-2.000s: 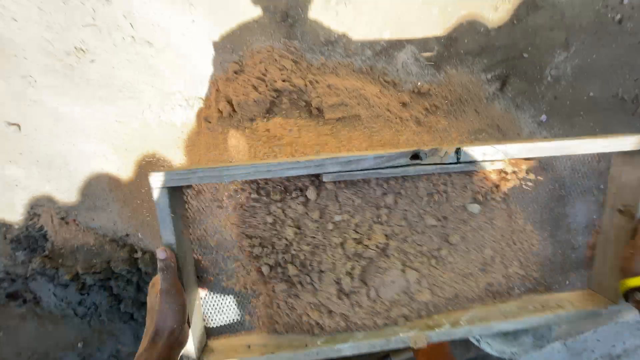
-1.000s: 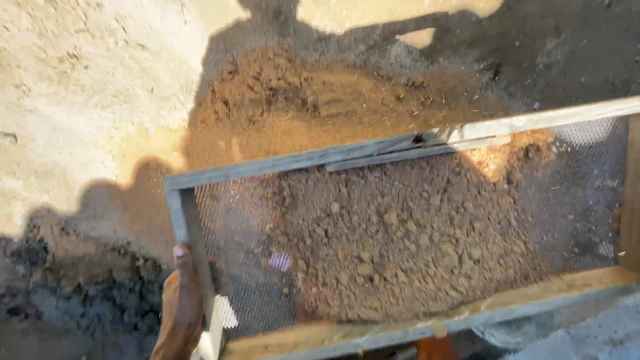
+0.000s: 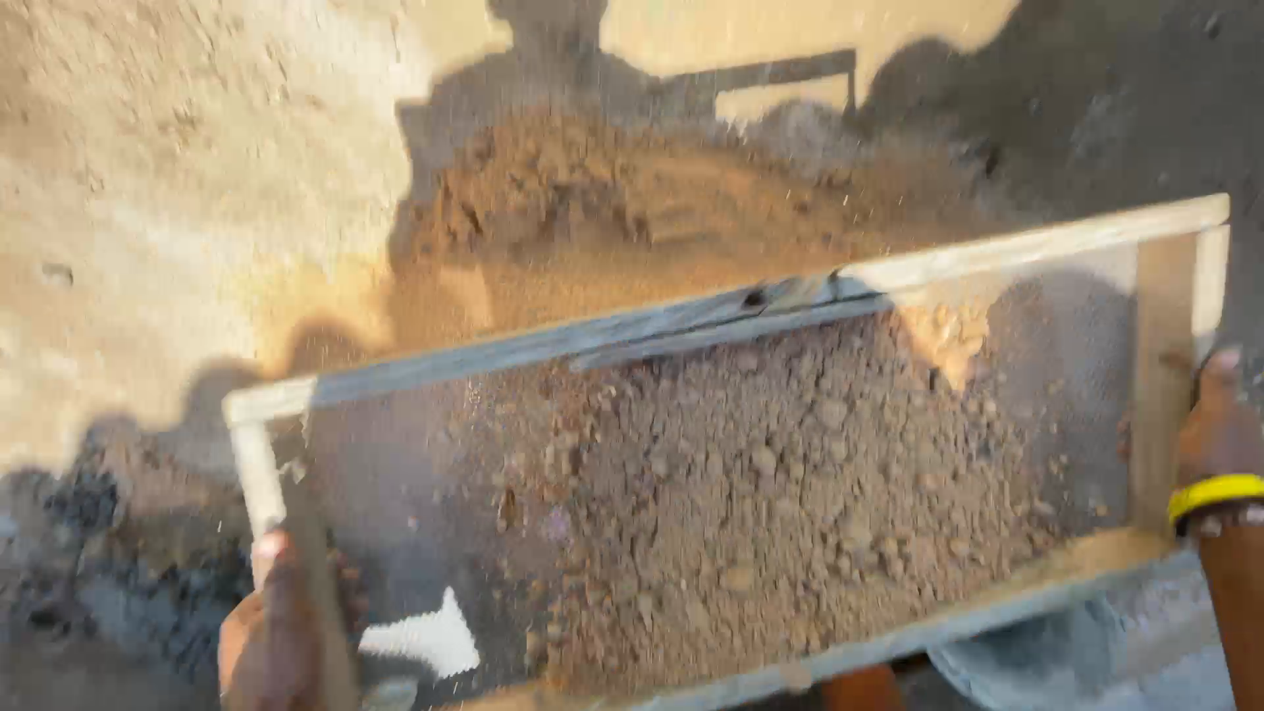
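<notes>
A wooden-framed wire-mesh sieve [image 3: 533, 341] spans the view, its right end higher than its left. Lumpy brown soil with small stones [image 3: 790, 474] lies on the mesh, mostly at the middle and right. My left hand [image 3: 276, 627] grips the left end board, thumb on top and fingertips showing inside the frame. My right hand [image 3: 1220, 425], with a yellow band at the wrist, holds the right end board. The top rail has a crack and a dark knot near its middle. The picture is blurred by motion.
Beyond the sieve is a heap of fine orange-brown soil [image 3: 632, 197] on pale ground [image 3: 197, 197]. Dark, rough clods [image 3: 109, 583] lie at the lower left. Shadows of a person and the frame fall across the ground.
The sieve has shifted left since one second ago, and its right end has come into view with my right hand on it. The soil remains on the mesh.
</notes>
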